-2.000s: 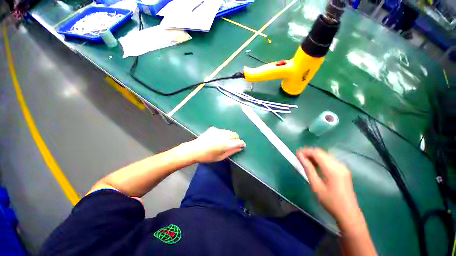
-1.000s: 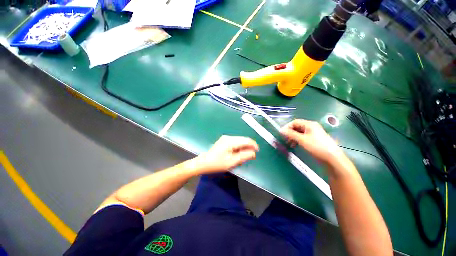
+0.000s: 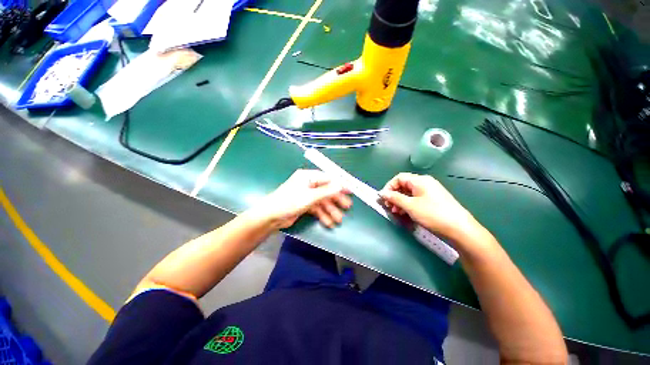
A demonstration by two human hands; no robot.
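A white ruler lies slanted on the green bench in front of me. A thin white strip runs from beyond its far end and merges with the ruler's white surface. My right hand is over the ruler's middle, thumb and fingertips pinched at the strip's line. My left hand is at the ruler's left edge, thumb and forefinger close together, other fingers spread and blurred; whether it grips anything is unclear. Several white-blue strips lie beyond the ruler.
A yellow heat gun stands beyond the strips, its black cord running left. A pale green roll stands right of it. A black wire bundle lies at right. Blue tray of white parts and papers are at far left. The bench edge is near me.
The view has shifted. My right hand brought the thin strip down along the ruler; my left hand moved in to the ruler's edge.
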